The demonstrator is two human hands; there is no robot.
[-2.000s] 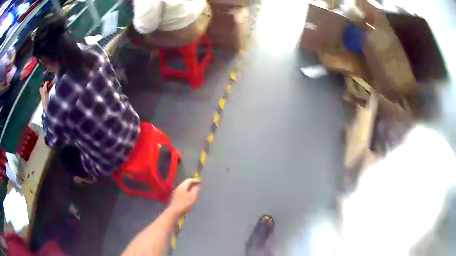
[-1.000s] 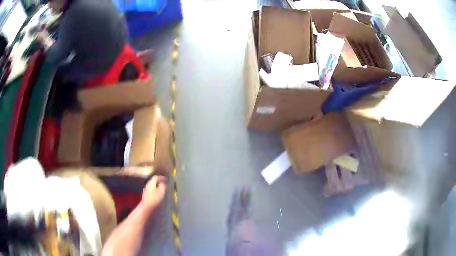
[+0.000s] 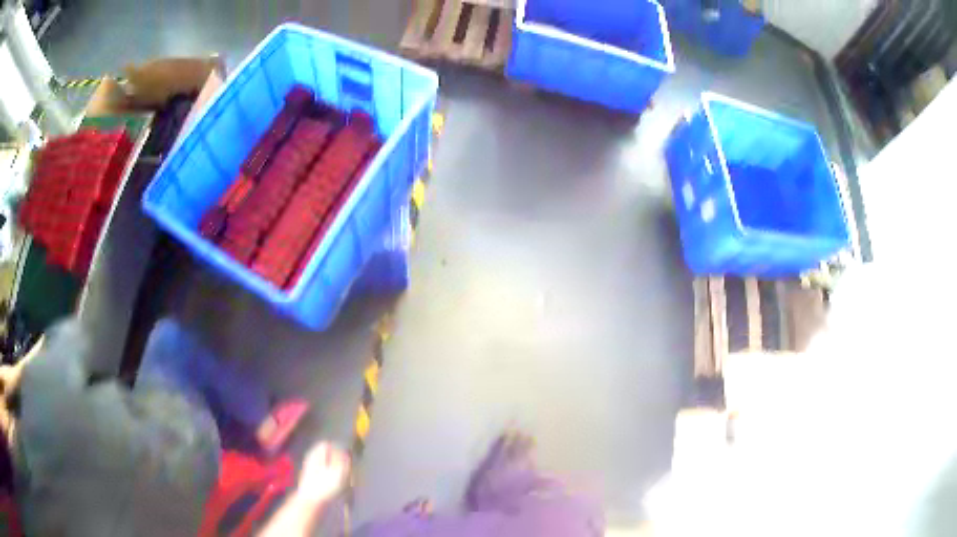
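Observation:
My left hand (image 3: 323,474) shows at the lower left of centre, blurred, over the yellow-black floor tape, its fingers curled; whether it holds anything I cannot tell. My right hand is not in view. Nearest ahead on the left stands a large blue crate (image 3: 289,304) with rows of dark red items (image 3: 304,194) inside. My hand is below the crate and apart from it. My foot (image 3: 504,456) shows at the bottom, blurred.
A seated person (image 3: 105,451) on a red stool (image 3: 243,493) is at lower left. Red items (image 3: 76,189) are piled on the bench. A brown carton (image 3: 163,82) stands behind. Blue crates (image 3: 588,71) (image 3: 771,252) and wooden pallets (image 3: 462,31) stand ahead and right. White glare covers the lower right.
The view has moved along the aisle. The open cartons have left the picture and the blue crates have come into it. My left hand is now lower in the picture.

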